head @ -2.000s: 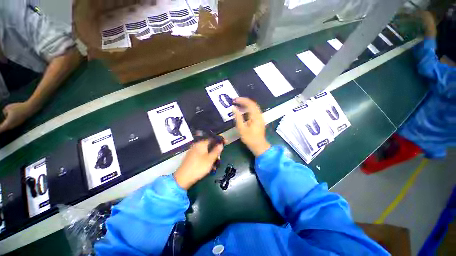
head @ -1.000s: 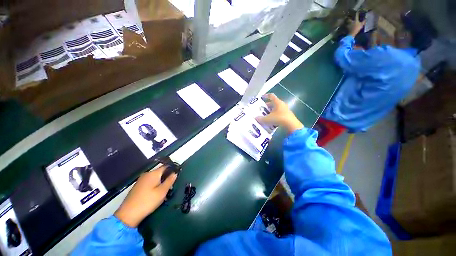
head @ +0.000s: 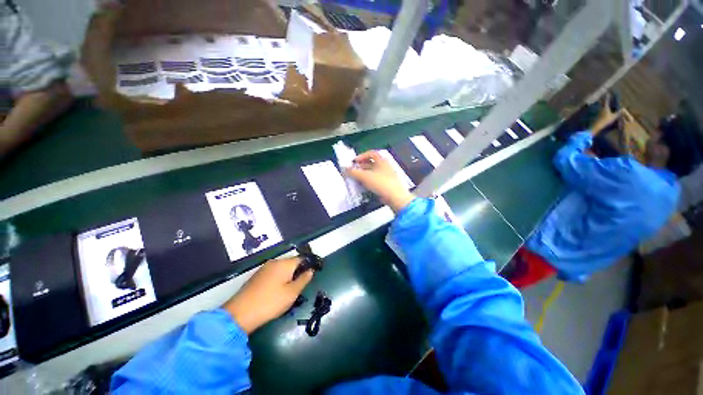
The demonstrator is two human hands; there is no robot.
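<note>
My left hand [head: 276,289] is closed on black charging cables [head: 307,263] above the near belt rail. Another coiled cable [head: 315,313] lies on the dark green worktable [head: 370,287] beside it. My right hand [head: 375,176] pinches a user manual [head: 344,160], seen blurred and tilted, over a white-faced gift box [head: 327,187] on the belt. The box to its left carries a manual [head: 243,221] with a black cable on it. Farther left, another manual [head: 116,270] also has a cable on it. My right sleeve partly hides the manual stack [head: 451,212].
A torn brown carton [head: 231,116] of manuals stands across the green conveyor belt [head: 293,161]. A slanted metal post [head: 509,108] rises at the near rail. White plastic wrapping [head: 447,65] lies beyond. A person in blue [head: 609,208] is at right; a forearm shows at upper left.
My right hand has moved from the manual stack to over the belt, now with a manual. My left hand still holds cables. The camera view has shifted, and the carton appears farther right.
</note>
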